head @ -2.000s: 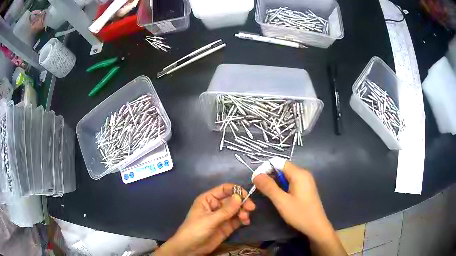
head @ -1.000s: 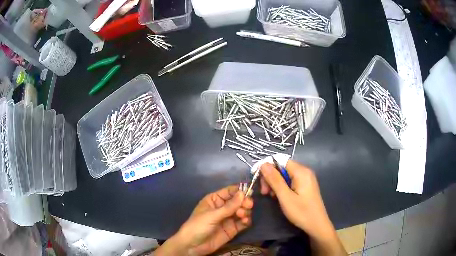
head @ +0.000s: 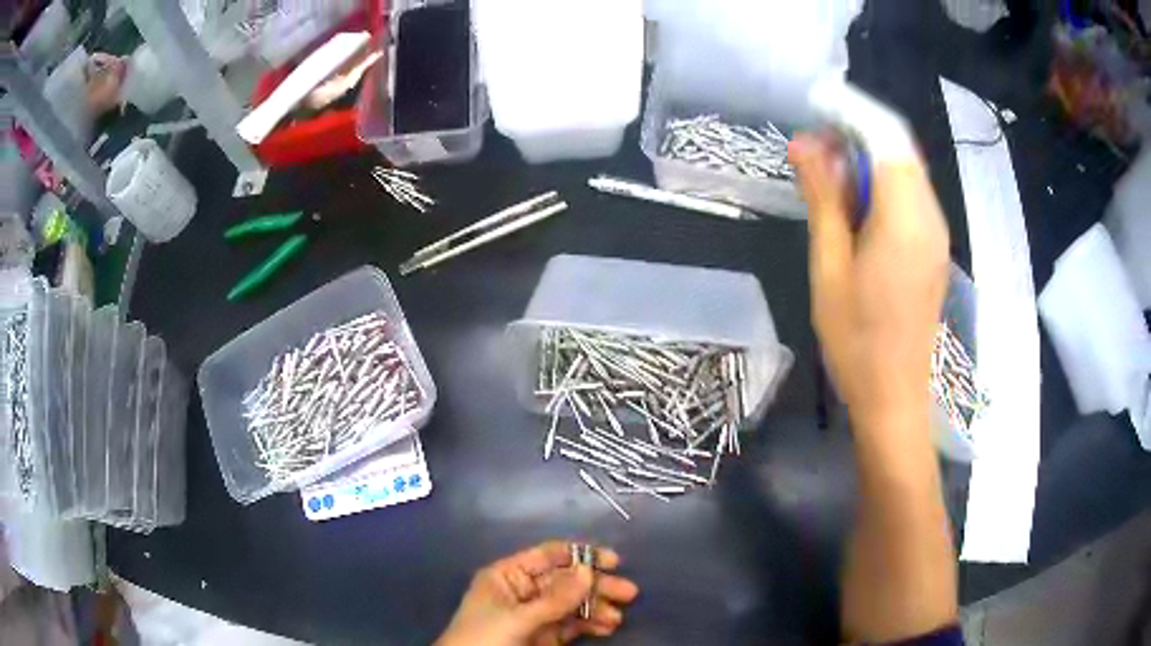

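Observation:
My left hand [head: 537, 596] is low at the bottom centre and holds a few metal pins [head: 583, 563] between thumb and fingers. My right hand [head: 873, 259] is raised at the upper right, blurred, over the edge of the upper right tub [head: 726, 189]. It holds a dark blue tool [head: 861, 183], with white wrap [head: 858, 111] at its fingertips. Whether it also holds a pin I cannot tell. The supply tub [head: 644, 297] lies tipped on its side in the centre, with pins [head: 631, 454] spilling out of its mouth.
A pin-filled tub [head: 227, 416] stands on a white digital scale [head: 366, 490] at left. Green-handled pliers [head: 268, 266], tweezers [head: 486, 235] and a white pen [head: 669, 197] lie behind. Stacked tubs [head: 107, 416] stand far left. A right side tub [head: 956, 331] is partly behind my right arm, near a paper strip [head: 1003, 379].
My right hand has moved from beside my left hand up to the upper right tub. The view has shifted, so the bench things sit lower. My left hand still holds pins.

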